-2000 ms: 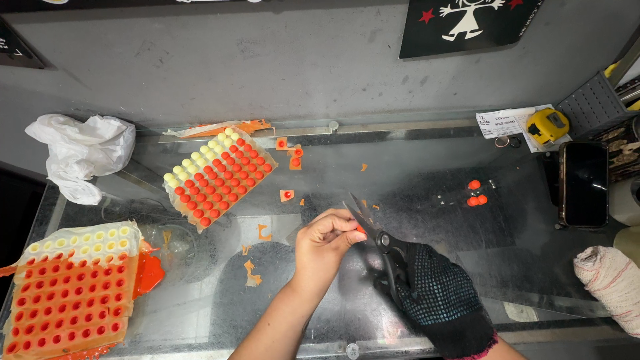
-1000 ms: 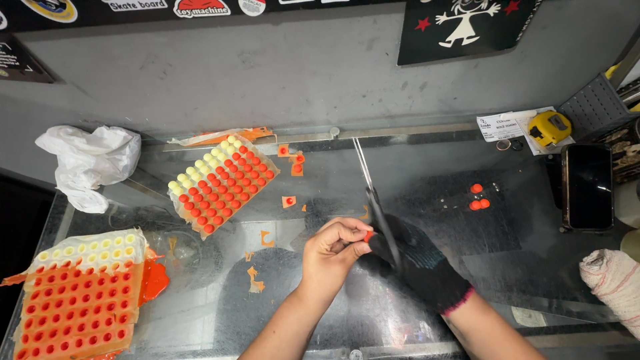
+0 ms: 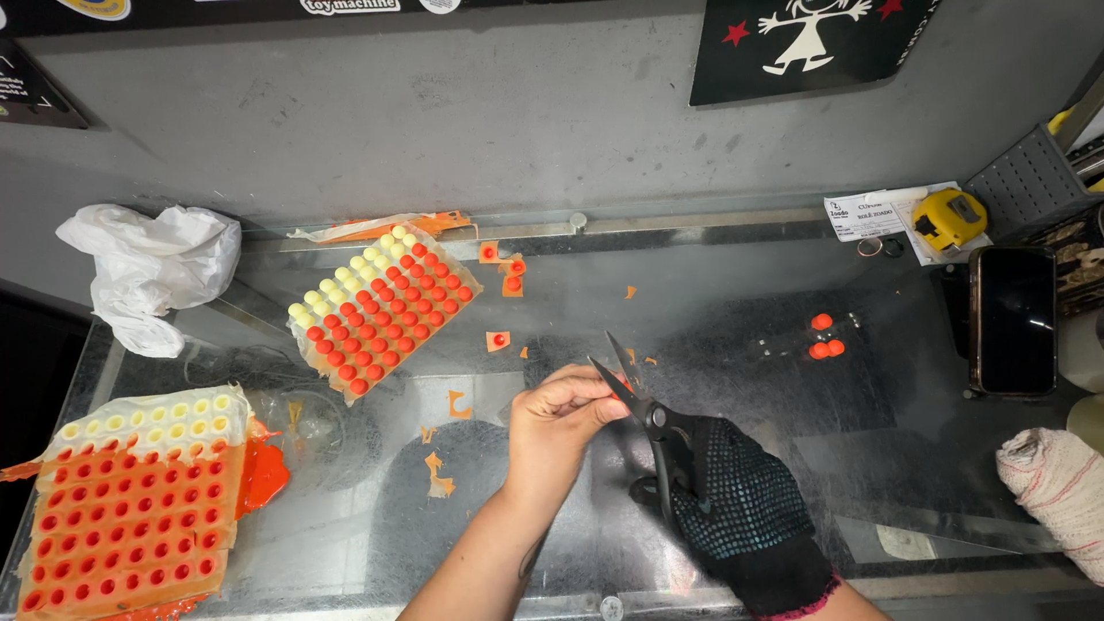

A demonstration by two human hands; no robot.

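Note:
My left hand (image 3: 561,418) is bare and pinches a small red rubbery piece (image 3: 619,390) between thumb and fingers. My right hand (image 3: 742,492), in a black dotted glove, holds black-handled scissors (image 3: 655,423), their blades parted around or beside the red piece. Left of my hands lie orange trimmed scraps (image 3: 438,476) and a square cut piece with a red centre (image 3: 498,341). A sheet of red and yellow domes (image 3: 392,310) rests behind them. At the far left lies a second sheet with red and yellow hollows (image 3: 129,509). Three red domed pieces (image 3: 821,322) sit to the right.
A crumpled white plastic bag (image 3: 155,267) stands at the left. Along the right are a yellow tape measure (image 3: 949,218), a ring (image 3: 869,247), a dark smartphone (image 3: 1013,323) and a rolled cloth (image 3: 1056,496). The glass tabletop (image 3: 345,552) meets a grey wall behind.
The scissors have tilted from pointing away to pointing left, and their blades have come down to the red piece in my left hand.

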